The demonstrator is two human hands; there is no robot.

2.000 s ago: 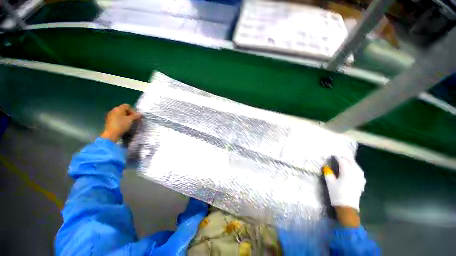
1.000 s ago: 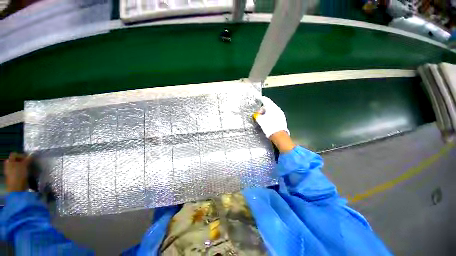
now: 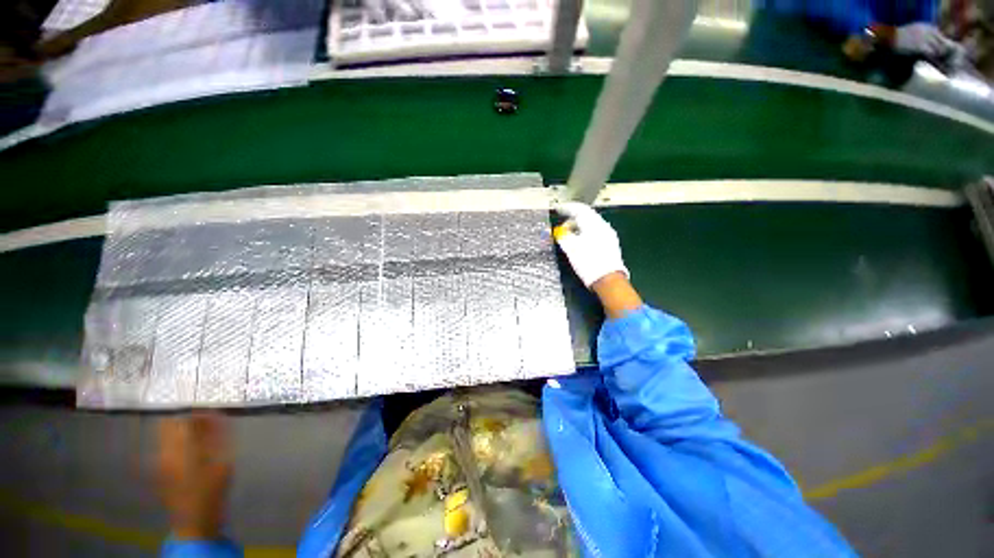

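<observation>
A wide, clear-silvery bubble-wrap pouch sheet (image 3: 327,305) with straight seam lines lies over the near green bench and its pale rail. My right hand (image 3: 592,242), in a white knit glove, is at the sheet's upper right corner, with a small yellow-orange item (image 3: 561,231) at its fingers; the fingertips appear closed on the sheet's edge. My left hand (image 3: 194,463) is bare and blurred, below the sheet's lower left edge and apart from it. Its finger position is unclear.
A small black unit (image 3: 506,101) lies on the green conveyor belt (image 3: 414,131). A grey slanted post (image 3: 621,98) rises beside my right hand. Beyond the belt are a white compartment tray (image 3: 458,46) and white sheet material (image 3: 185,55). Another person's gloved hand (image 3: 924,39) is at upper right.
The sheet, earlier held up at both ends, now lies flatter on the bench. My left hand has let go of its left end and moved down and right. My right hand stays at its right edge.
</observation>
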